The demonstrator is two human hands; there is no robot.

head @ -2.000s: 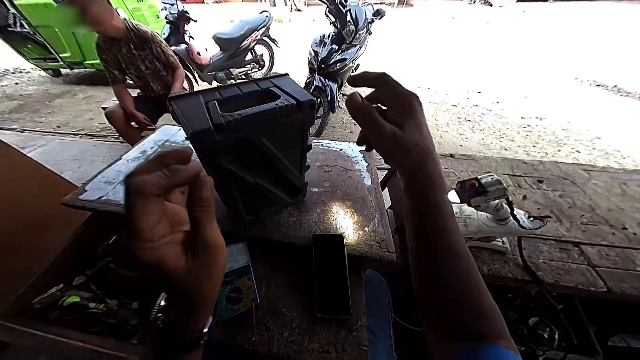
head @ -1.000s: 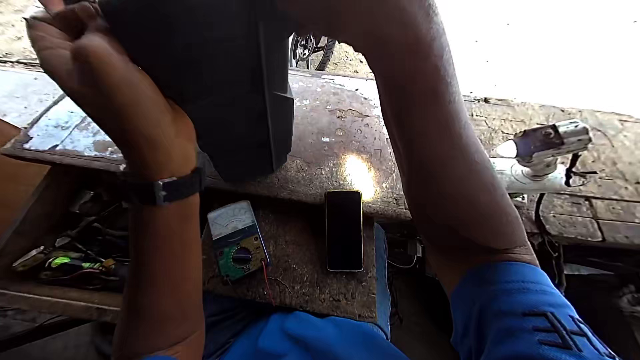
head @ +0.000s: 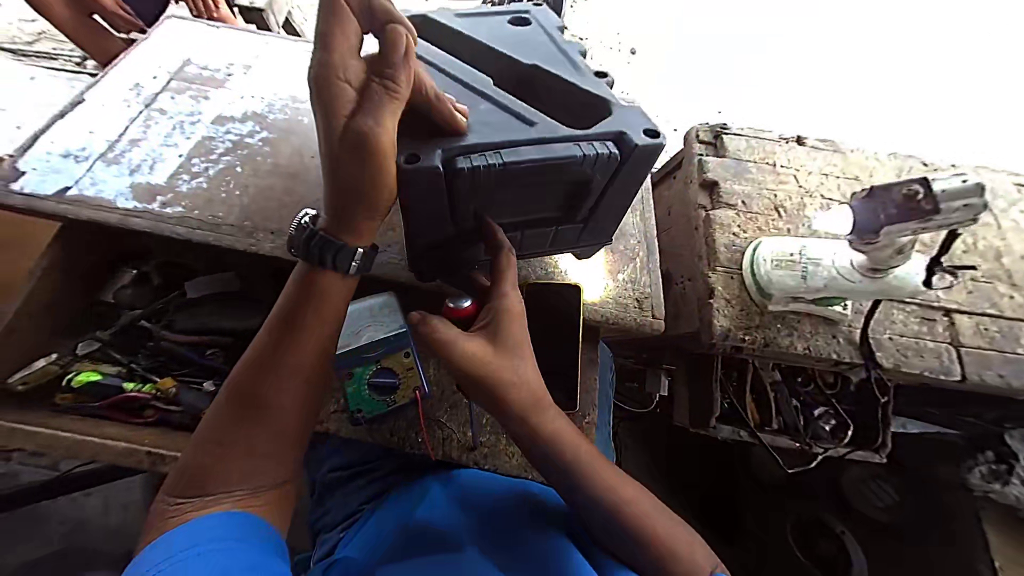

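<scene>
A dark plastic case with a moulded recess in its near side rests tilted on a worn wooden bench. My left hand, with a wristwatch, is at its upper left; some fingertips touch the top face. Against the lower near side is my right hand, index finger up on the plastic, thumb apart. Close behind that thumb sits a red object with a silvery top; whether the hand touches it is unclear. An analog multimeter with a red lead lies left of the hand, a smartphone to its right.
An open drawer of tools and cables is at left. The bench top has pale, peeling patches. At right, a white plastic bottle-like object with a metal fitting lies on another wooden table. Another person's hand shows at top left.
The case has turned, and its recessed side now faces me. My right hand has come down to its lower near side. The view has shifted.
</scene>
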